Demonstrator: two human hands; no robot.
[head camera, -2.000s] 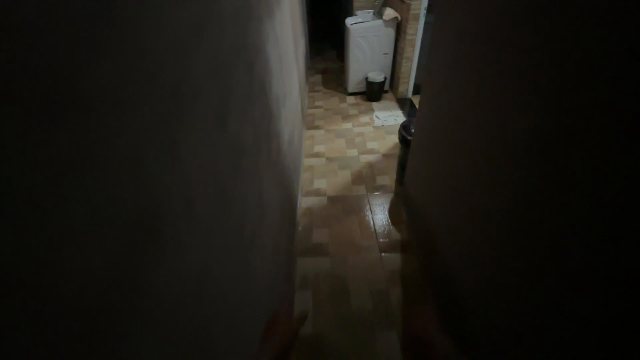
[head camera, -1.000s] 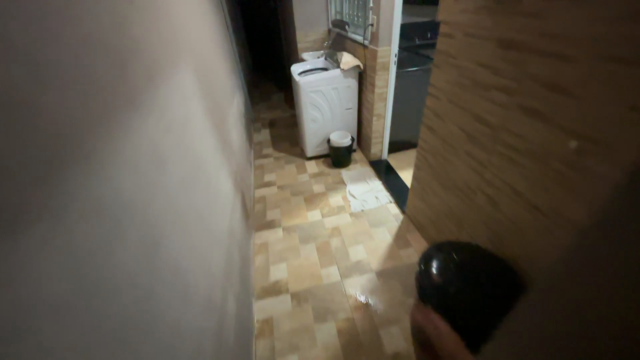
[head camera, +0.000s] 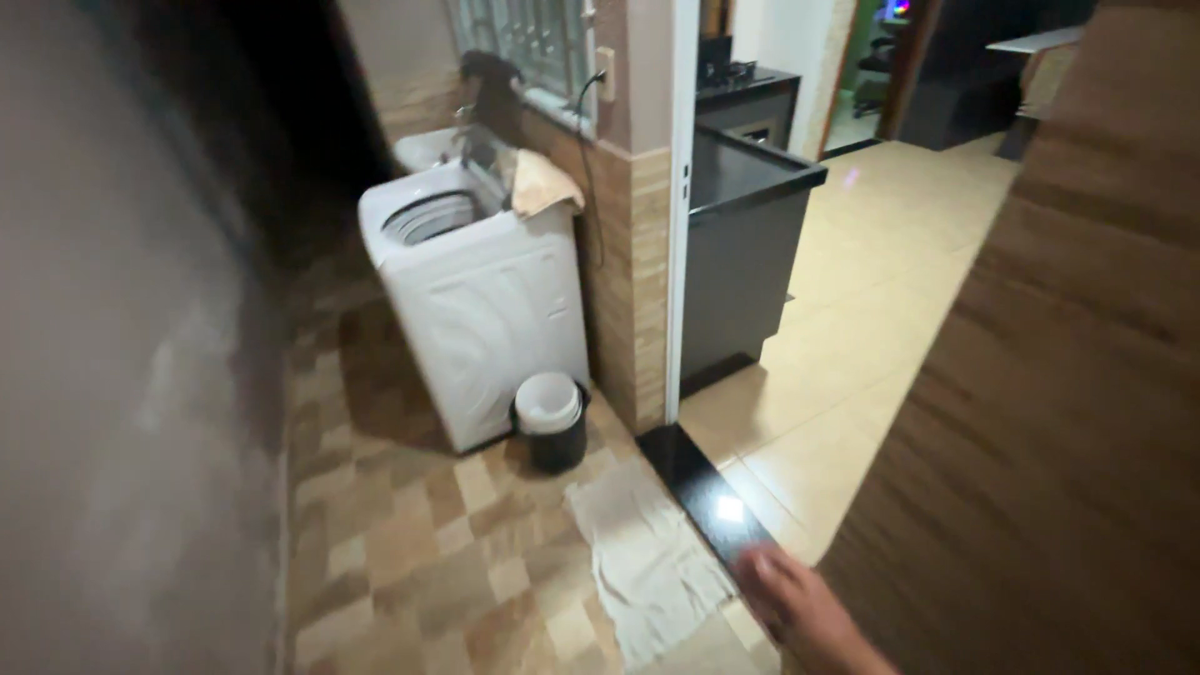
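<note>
My right hand (head camera: 792, 595) reaches in at the lower right, blurred, in front of the black stone door sill (head camera: 703, 492). I see no object in it, and whether its fingers are apart is unclear. A crumpled white floor cloth (head camera: 647, 562) lies on the tiles to its left. Beyond the cloth a white bucket (head camera: 548, 401) sits in a black one (head camera: 555, 445), beside a white top-loading washing machine (head camera: 487, 328). The machine's lid is up, and a beige cloth (head camera: 544, 183) hangs over its corner. My left hand is out of view.
A plain wall (head camera: 141, 375) runs along the left, and a brown tiled wall (head camera: 1050, 328) stands close on the right. Through the doorway are a dark kitchen counter (head camera: 750, 272) and a stove (head camera: 727, 75). A cord (head camera: 586, 159) hangs from a wall outlet.
The view has moved forward along the passage, closer to the washing machine and doorway. The black rounded object near my right hand one second ago is out of view.
</note>
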